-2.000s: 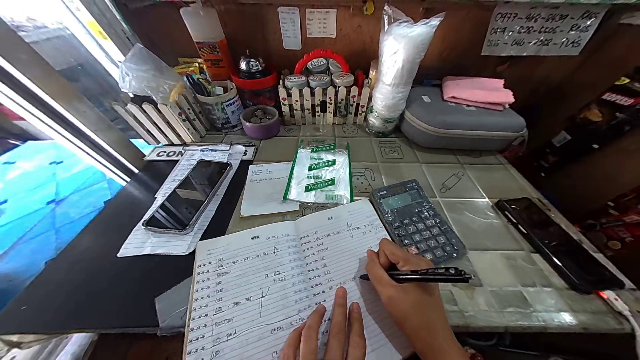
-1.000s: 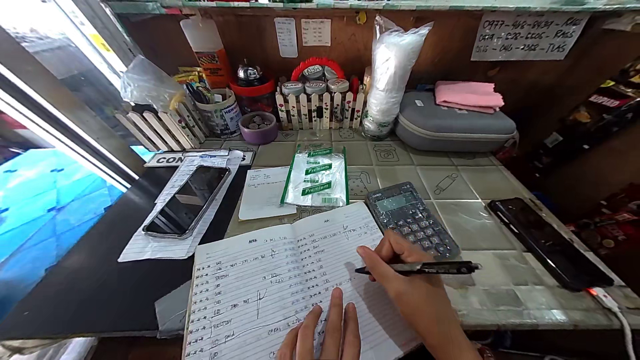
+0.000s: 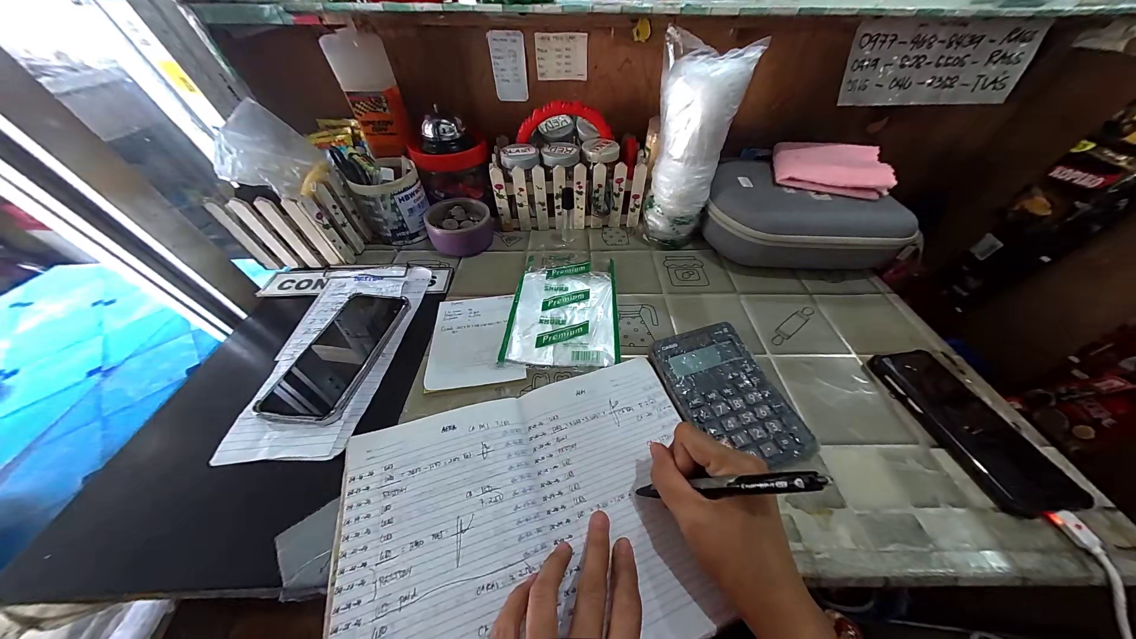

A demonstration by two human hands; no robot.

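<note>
An open lined notebook (image 3: 426,497) with handwritten entries on both pages lies at the counter's front edge. My right hand (image 3: 719,515) grips a black pen (image 3: 754,484), its tip on or just over the right page. Flat on the lower part of that page rests my left hand (image 3: 581,586), fingers spread, holding nothing. A dark calculator (image 3: 732,390) in a clear cover touches or nearly touches the notebook's upper right corner. Above the notebook are a clear plastic packet (image 3: 568,311) with green print and a sheet of paper (image 3: 470,342) partly under it.
A smartphone (image 3: 337,355) sits on papers at the left; another phone (image 3: 976,430), with a cable (image 3: 1096,555) plugged in, lies at the right. Along the back stand a purple coin bowl (image 3: 459,226), a small picket fence (image 3: 568,191), a roll of plastic bags (image 3: 697,133) and a grey case (image 3: 808,217).
My right hand has stayed on the right page with the pen, shifting only slightly. My left hand remains on the notebook.
</note>
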